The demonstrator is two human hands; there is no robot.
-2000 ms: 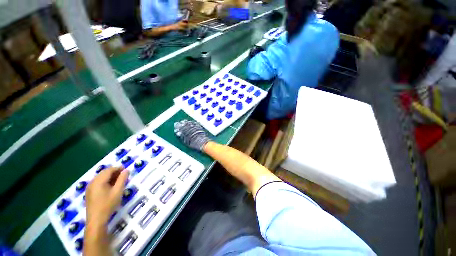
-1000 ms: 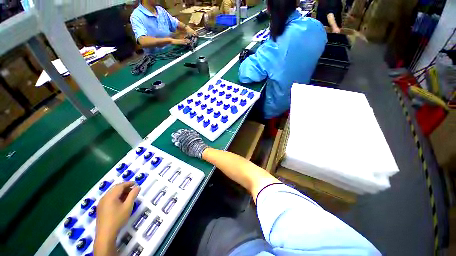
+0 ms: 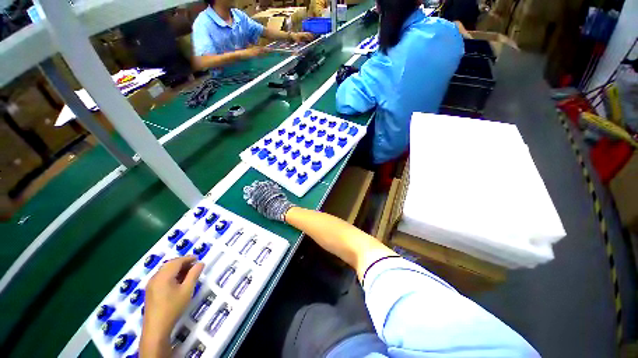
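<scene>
The near foam tray (image 3: pixel 222 260) lies in front of me, its left part with blue fitted units (image 3: pixel 153 261), its right part with bare silver motors (image 3: pixel 241 285). My bare left hand (image 3: pixel 171 283) is over the middle of the tray, thumb and fingertips close together at a blue unit; whether they grip it cannot be told. My right hand (image 3: pixel 268 201), in a grey-black striped glove, rests on the green bench edge between the two trays, with nothing visible in it. The second foam tray (image 3: pixel 301 149) holds rows of blue units.
A pale upright post (image 3: pixel 126 112) stands beyond the near tray. Dark housings (image 3: pixel 289 88) and black cords (image 3: pixel 210 89) lie on the green belt. A person in blue (image 3: pixel 402 84) is ahead, another (image 3: pixel 227 38) across the line. A white foam stack (image 3: pixel 479 185) is right.
My left hand stays over the near tray with little change. My gloved right hand stays on the bench edge. The housings on the belt have shifted slightly, and the far person's hands have moved right.
</scene>
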